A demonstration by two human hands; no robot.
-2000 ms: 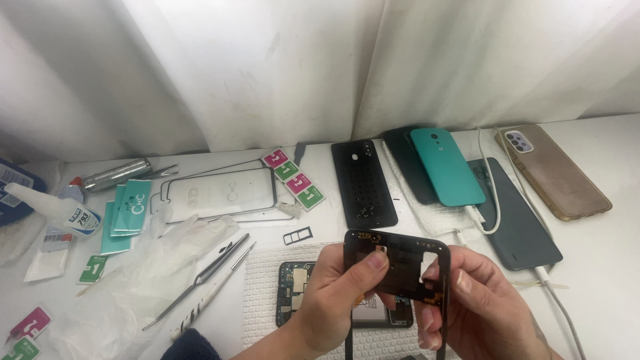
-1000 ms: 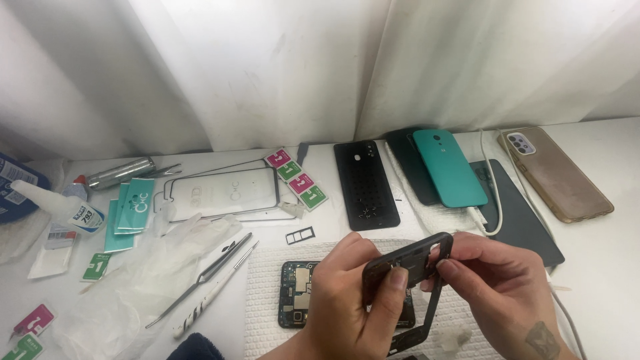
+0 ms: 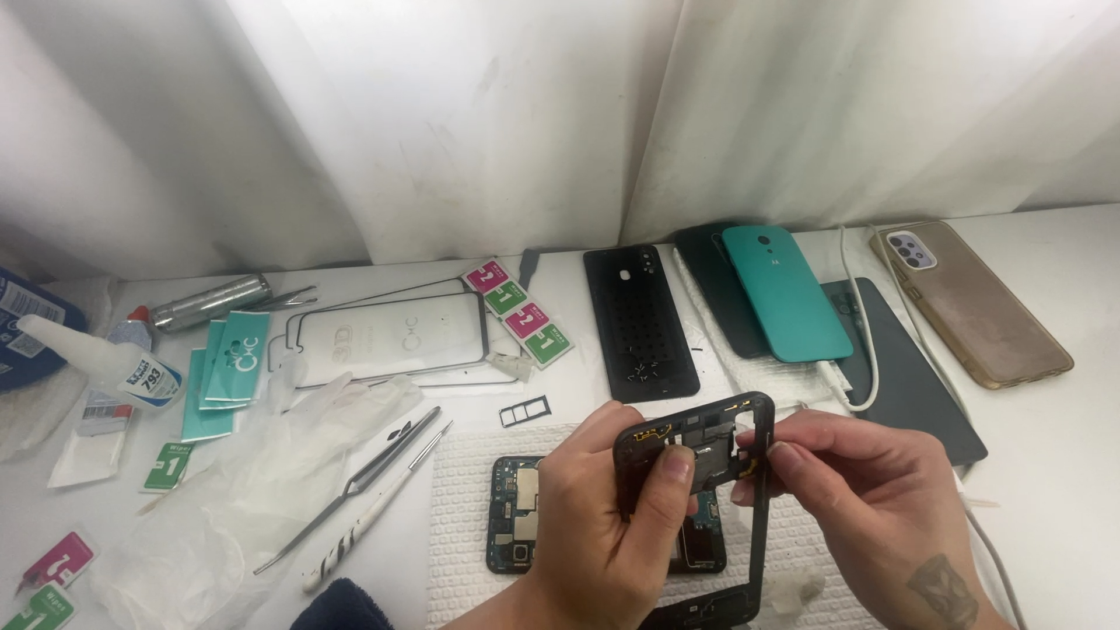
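Observation:
My left hand (image 3: 612, 525) grips a black phone mid-frame (image 3: 696, 429) by its upper part, thumb on the inner side. The frame is held tilted above a white textured cloth (image 3: 464, 490). My right hand (image 3: 866, 499) pinches the frame's right edge between thumb and fingers; whether it also holds a small part cannot be told. Beneath my left hand lies an opened phone with its circuit board bare (image 3: 516, 516), partly hidden. A SIM tray (image 3: 525, 410) lies just above the cloth. Behind it is a black phone back cover (image 3: 639, 324) with small screws on it.
Tweezers (image 3: 350, 490) and a white-handled pointed tool (image 3: 376, 507) lie left of the cloth, beside crumpled clear plastic (image 3: 219, 525). Farther back are screen glasses (image 3: 394, 341), wipe packets (image 3: 516, 311) and a glue bottle (image 3: 105, 359). A teal phone (image 3: 783, 293), cable and cased phone (image 3: 980, 306) lie at right.
The black frame has been turned in my hands, so its inner side with gold contacts shows now. My right hand has stayed at its right edge, with its fingers shifted.

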